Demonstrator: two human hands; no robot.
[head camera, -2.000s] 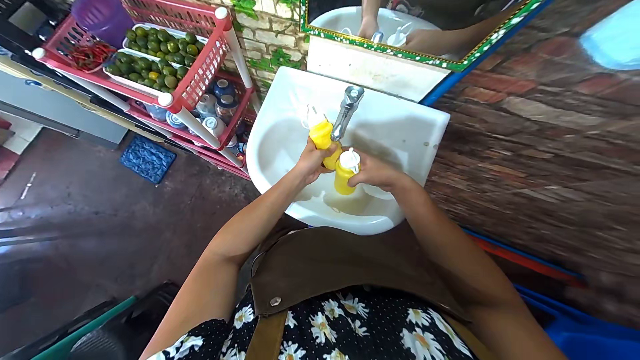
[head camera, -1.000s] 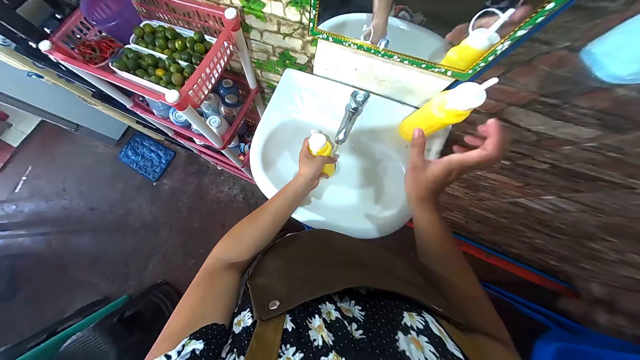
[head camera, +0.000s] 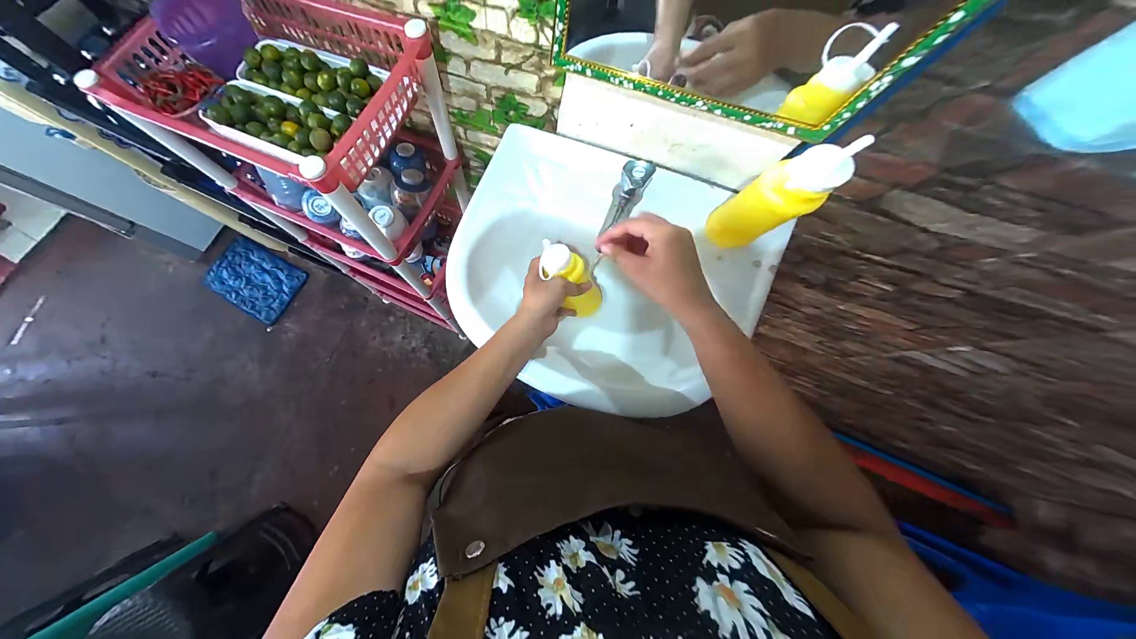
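Observation:
My left hand (head camera: 543, 297) grips a yellow squeeze bottle with a white cap (head camera: 581, 293) over the basin of the white ceramic sink (head camera: 497, 266). Close by on the right, my right hand (head camera: 661, 266) has its thumb and forefinger brought together near the spout of the metal faucet (head camera: 632, 182); whether it pinches something small, I cannot tell. A second yellow squeeze bottle (head camera: 768, 204), its white cap topped by a nozzle, stands on the right back corner of the sink.
A green-framed mirror (head camera: 692, 102) is above the sink. To the left, a pink plastic rack (head camera: 377, 142) holds trays of green citrus fruits (head camera: 311, 84), red chillies (head camera: 177, 89), a purple bowl (head camera: 202, 35) and, lower down, several bottles. A blue mat (head camera: 256, 280) lies on the floor.
Two seconds ago each hand was on a yellow bottle over the basin. The right hand's bottle was then set on the sink's right corner, and that hand has moved back left to the faucet.

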